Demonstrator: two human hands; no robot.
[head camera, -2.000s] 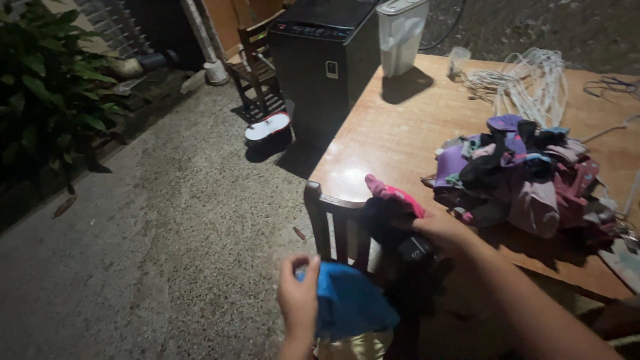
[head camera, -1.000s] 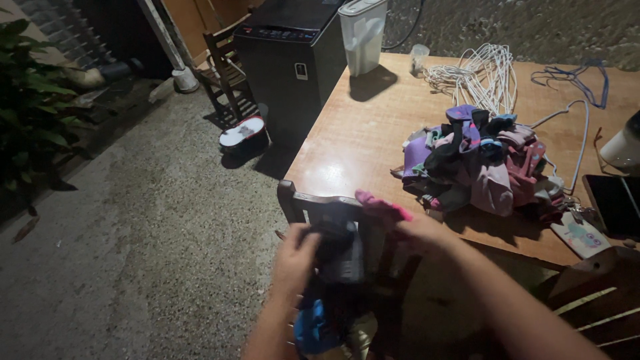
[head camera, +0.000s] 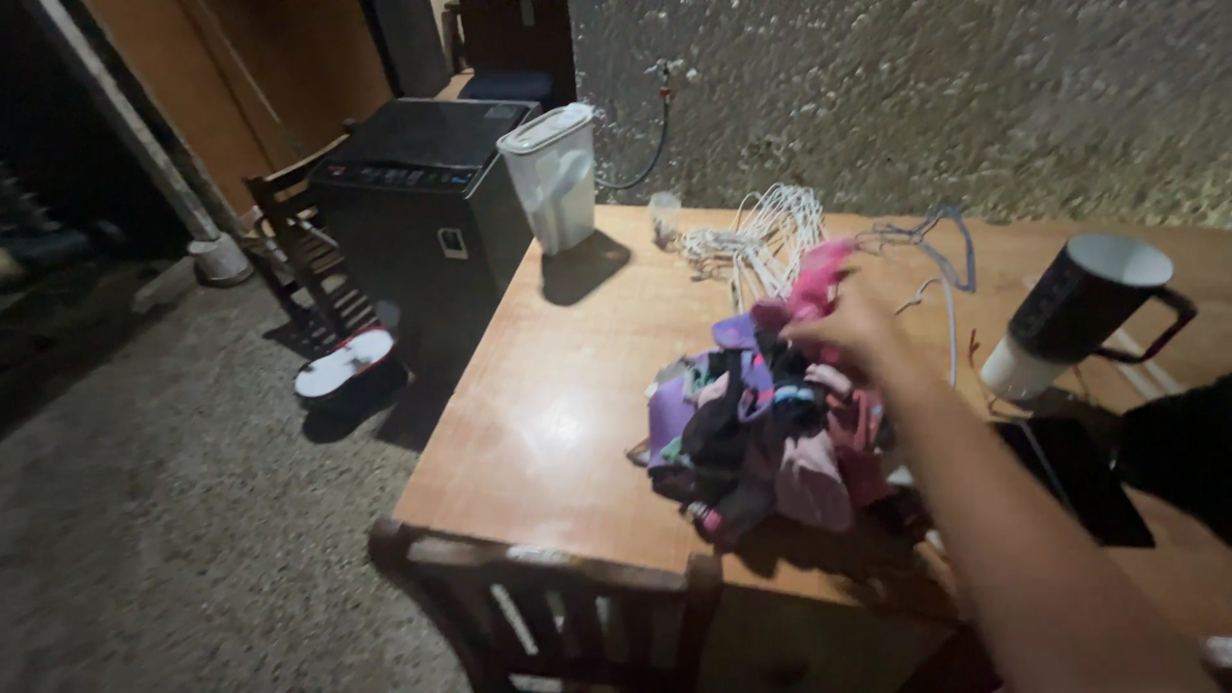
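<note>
My right hand (head camera: 847, 327) is over the far side of a heap of small clothes (head camera: 760, 423) on the wooden table. A bright pink cloth (head camera: 820, 277) is at its fingers, blurred by motion; the grip itself does not show clearly. The heap mixes purple, black, pink and mauve pieces. Behind it lies a bundle of white wire hangers (head camera: 770, 231), with a blue-grey hanger (head camera: 948, 250) to the right. My left hand is out of view.
A wooden chair (head camera: 558, 577) stands at the near edge of the table (head camera: 481, 481). A lidded plastic container (head camera: 553, 178), a small clear cup (head camera: 664, 217), a handled tumbler (head camera: 1088, 298) and a dark tablet-like device (head camera: 1078, 481) are on the tabletop. A black washing machine (head camera: 414, 212) stands behind left.
My right hand has moved from beside the chair to the clothes heap, with pink cloth at its fingers. My left hand has left the view. The view has swung right and up.
</note>
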